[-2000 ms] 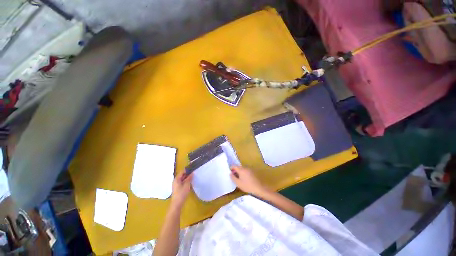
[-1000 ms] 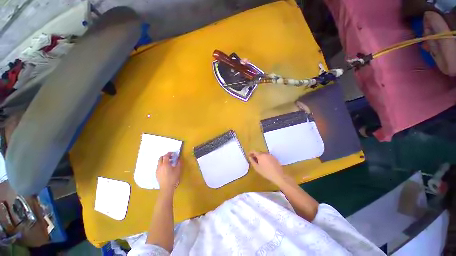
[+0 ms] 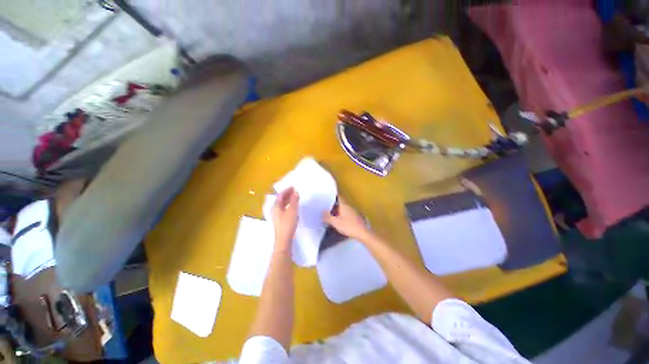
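My left hand (image 3: 286, 213) and my right hand (image 3: 346, 218) hold a pale pocket piece (image 3: 310, 188) up over the yellow table, its shape bent. A second pocket piece (image 3: 350, 271) with a dark hem lies below my right hand, partly covered. Another pocket piece (image 3: 455, 238) with a dark hem lies at the right. A plain white template or piece (image 3: 250, 259) lies left of my left forearm, partly covered. A smaller white piece (image 3: 197, 303) lies alone at the left corner. The steam iron (image 3: 371, 144) rests behind my hands.
A grey sleeve board (image 3: 146, 178) crosses the table's left side. A dark pad (image 3: 523, 213) lies at the right corner. The wrapped hose (image 3: 455, 151) runs right from the iron. Pink cloth (image 3: 562, 106) hangs at the right. The grey wall (image 3: 341, 35) is behind.
Both hands have come together and now hold a pale piece raised above the table. One second ago my left hand was on the white template and my right hand was beside the middle piece.
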